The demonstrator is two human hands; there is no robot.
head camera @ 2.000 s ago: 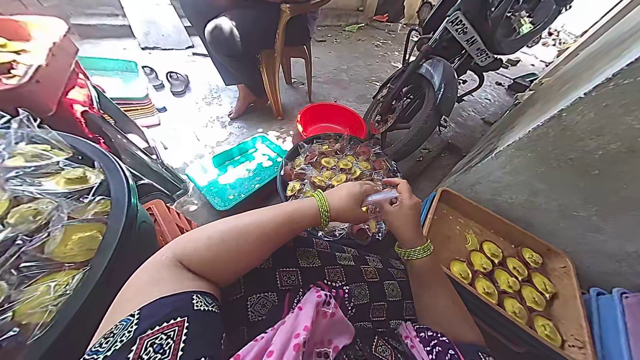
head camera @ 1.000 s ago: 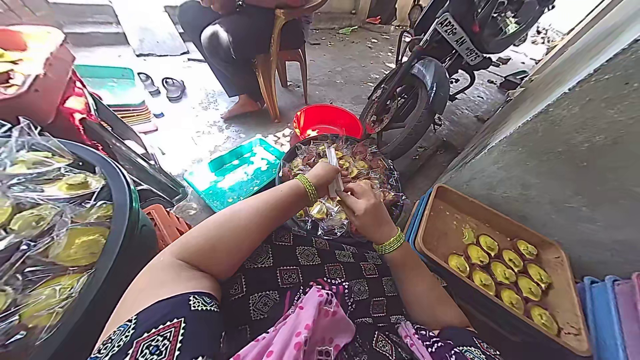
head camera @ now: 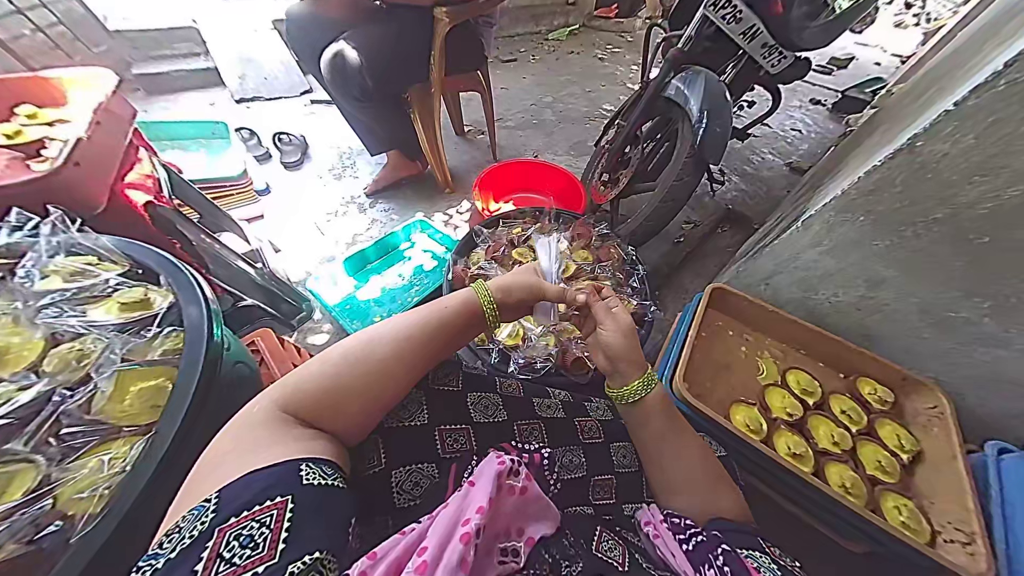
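Observation:
My left hand (head camera: pixel 528 294) grips a clear plastic bag (head camera: pixel 549 260), which stands up between its fingers above a round dark tub (head camera: pixel 458 276). My right hand (head camera: pixel 610 330) meets it from the right, its fingertips pinched at the bag's edge. Below both hands, the tub is heaped with small cups with yellow tops in clear wrappers (head camera: pixel 512 334). Unwrapped yellow-topped cups (head camera: pixel 829 433) sit in a brown plastic tray (head camera: pixel 724 320) to the right. More wrapped yellow pieces (head camera: pixel 136 392) fill a large dark tub (head camera: pixel 210 344) at the left.
Beyond the tub are a red basin (head camera: pixel 530 186), a green tray (head camera: pixel 384 272) and a parked motorcycle (head camera: pixel 680 136). A person sits on a brown plastic chair (head camera: pixel 436 104). Slippers (head camera: pixel 290 149) lie on the floor. A concrete wall (head camera: pixel 904 216) rises at the right, above the brown tray.
Both hands were raised to the right of the tub's middle two seconds ago, then moved left over it. The bag now stands more open to view between them.

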